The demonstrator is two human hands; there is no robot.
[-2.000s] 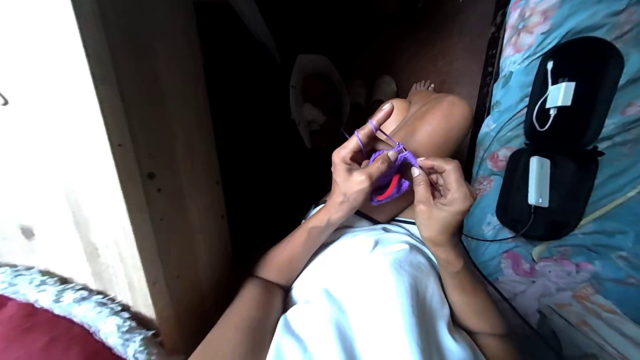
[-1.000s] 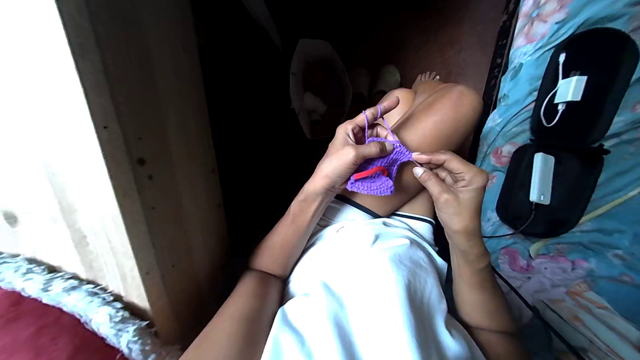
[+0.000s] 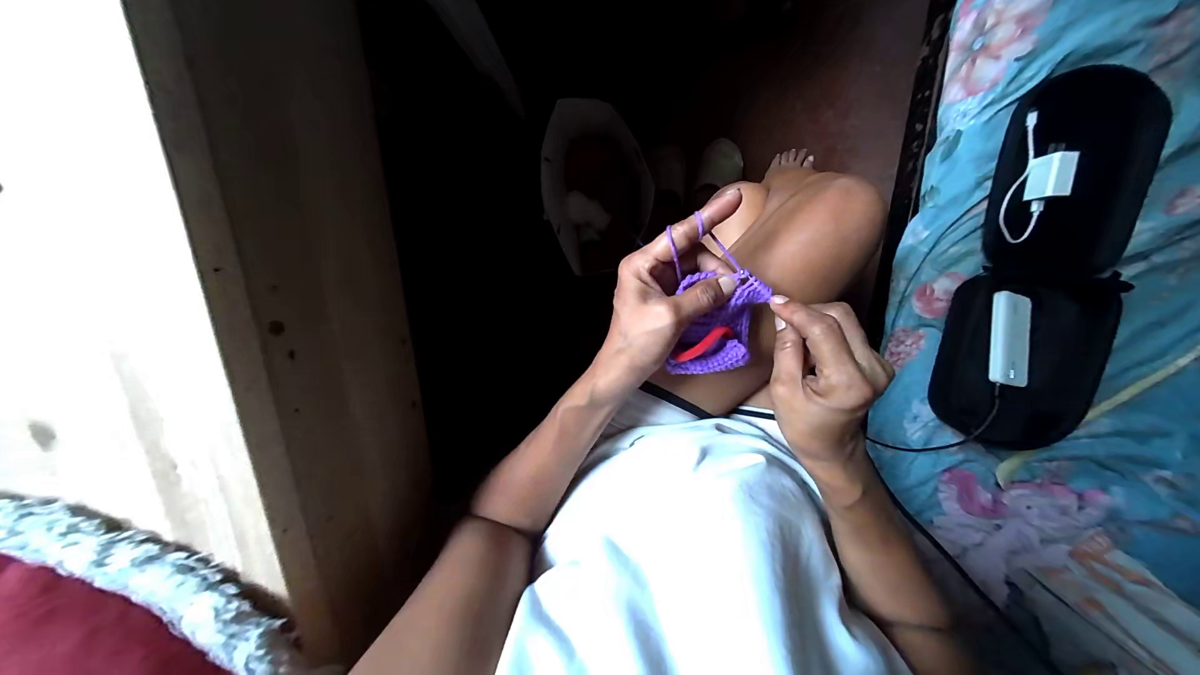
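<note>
A small piece of purple yarn fabric (image 3: 714,358), crocheted or knitted, is held above my lap. My left hand (image 3: 656,305) pinches its upper part with the thumb, and purple yarn (image 3: 673,248) loops around the raised index finger. My right hand (image 3: 825,366) pinches at the right corner of the fabric with thumb and index finger; a hook or needle there is too small to make out. A red strip (image 3: 703,345) lies across the purple piece.
To the right, a black zip case (image 3: 956,394) lies unfolded on floral bedding (image 3: 919,469), with a white power bank (image 3: 1010,337), a white charger (image 3: 1050,176) and cables. A wooden panel (image 3: 309,375) stands left. A pale container (image 3: 562,225) and slippers (image 3: 720,164) are on the floor.
Over the two seconds the purple piece has been turned so more of its face and the red strip show. My left index finger has lifted from its bent pose of one second ago.
</note>
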